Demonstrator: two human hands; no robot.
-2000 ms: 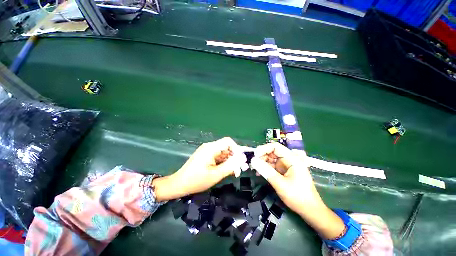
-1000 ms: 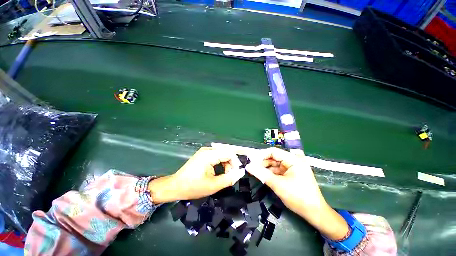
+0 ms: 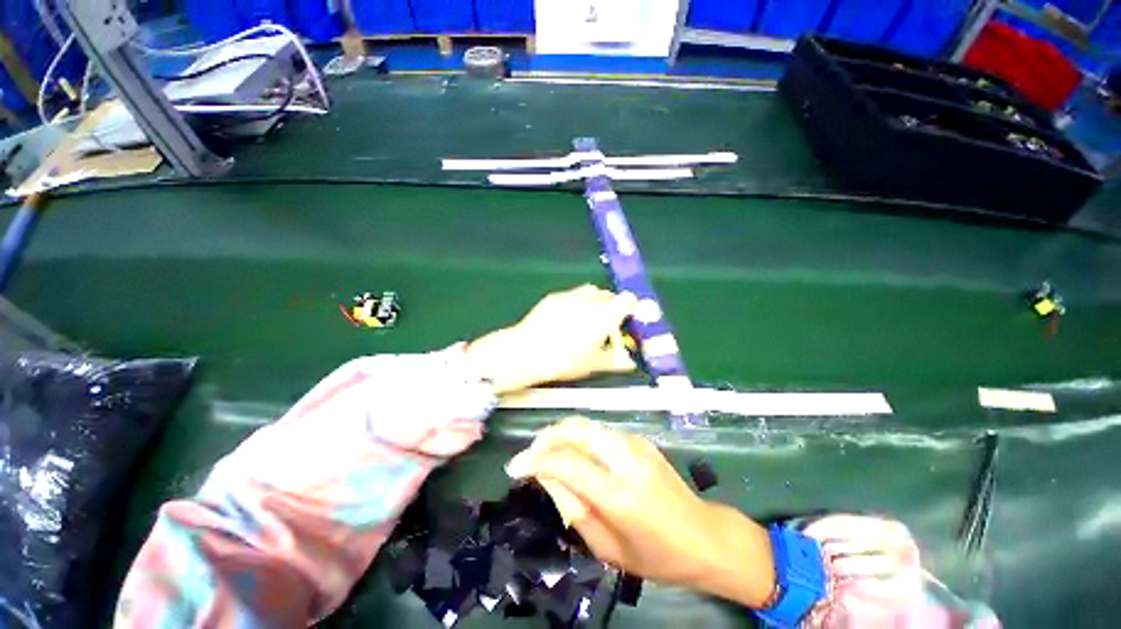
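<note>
My left hand (image 3: 566, 338) reaches forward over the near edge of the belt. Its fingers are closed around a circuit board (image 3: 629, 343) beside the purple-blue strip (image 3: 627, 261); the hand hides most of the board, and a yellow part shows. My right hand (image 3: 621, 498) is over the pad pile (image 3: 473, 559), fingers bent together, with a pale tip or piece at the fingertips. Whether it holds anything is unclear. Black pads lie loose below and between the hands, and one pad (image 3: 702, 476) lies just right of my right hand.
More boards lie on the green belt, at left (image 3: 374, 308) and far right (image 3: 1045, 301). White tape (image 3: 787, 403) runs along the near belt edge. A plastic bag (image 3: 80, 461) is at left, a black divided tray (image 3: 934, 135) at upper right, and a metal post (image 3: 154, 98) at upper left.
My hands were together at a black pad; they are now apart, left forward at the board, right back over the pile. The left belt board moved right. The view has tilted up.
</note>
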